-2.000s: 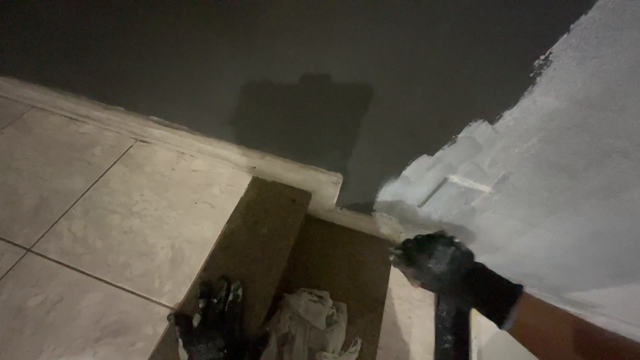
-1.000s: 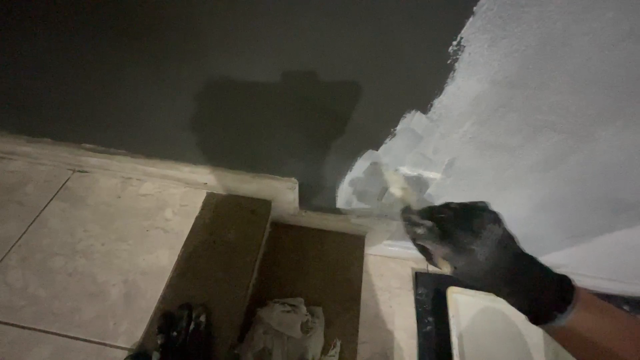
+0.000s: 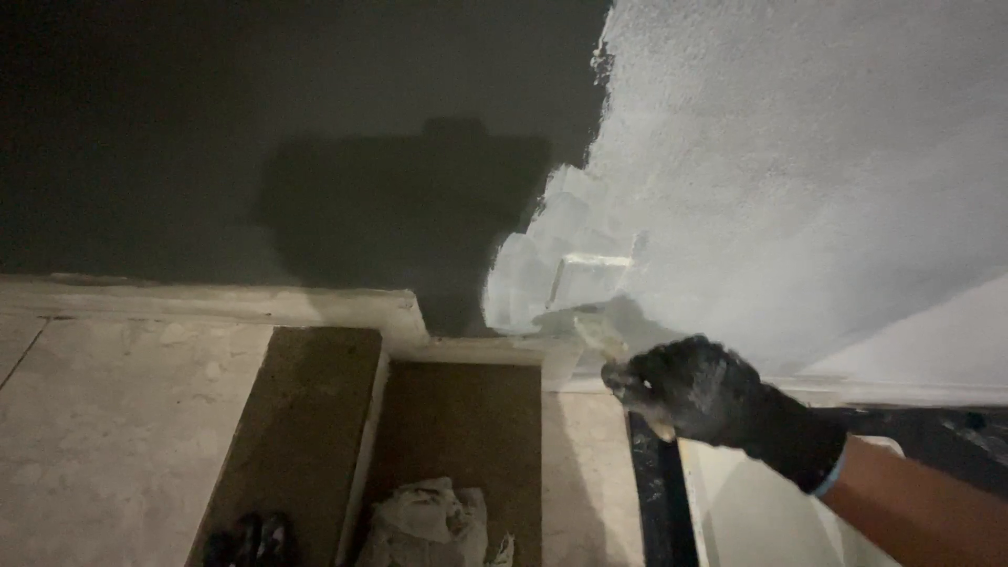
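My right hand, in a black glove smeared with pale paint, grips a paintbrush at the right of centre. The brush's bristles are close to the lower edge of the wall, just above the baseboard; whether they touch it is not clear. Pale grey-white paint covers the right of the dark wall, with a ragged edge. A small rectangular outline shows under the paint above the brush. My left hand, also black-gloved, is cut off at the bottom edge over a brown step; what it holds cannot be told.
A pale baseboard steps down along the wall. Light tiles lie at the left, beside a brown step. A crumpled pale plastic bag lies on the lower brown surface. A white tray within a black one stands beneath my right arm.
The view has shifted to the right, bringing more of the tray into sight. My right hand has come away from the tray's side to the wall's foot with the brush.
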